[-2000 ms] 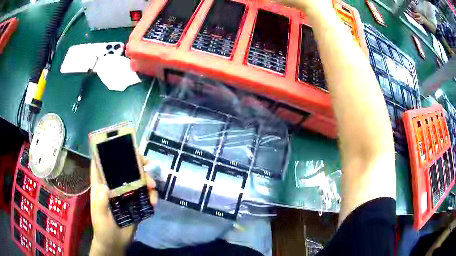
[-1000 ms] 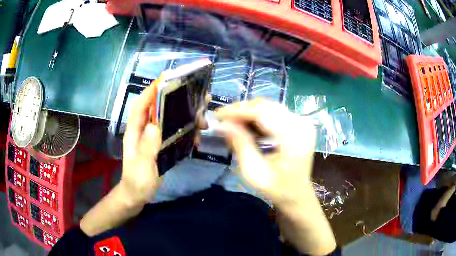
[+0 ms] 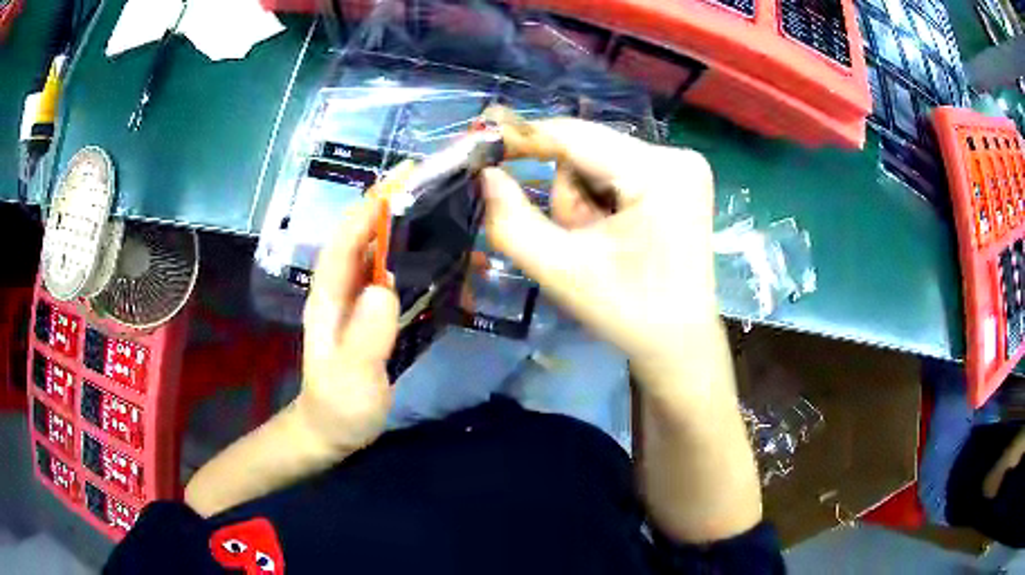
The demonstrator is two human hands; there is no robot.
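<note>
My left hand (image 3: 351,337) holds a keypad phone (image 3: 433,242) tilted on its side, with its dark screen turned to the right and an orange edge against the hand. My right hand (image 3: 629,236) is at the phone's top end, with thumb and forefinger pinched on it. Whether the fingertips hold a film or a tool is too blurred to tell. Below the hands lies the lens tray (image 3: 337,118), a clear sheet with black-framed lenses, partly hidden by my hands.
Red phone trays (image 3: 776,84) stand behind the lens tray. Another red tray (image 3: 964,258) is at right, and one (image 3: 107,421) at lower left by a small fan (image 3: 79,225). Film pieces (image 3: 759,264) lie right. A cardboard box (image 3: 837,432) stands below the bench.
My right hand has come down from the phone tray to the phone, then up to its top end. The phone has gone from facing me to tilted. The view has shifted down.
</note>
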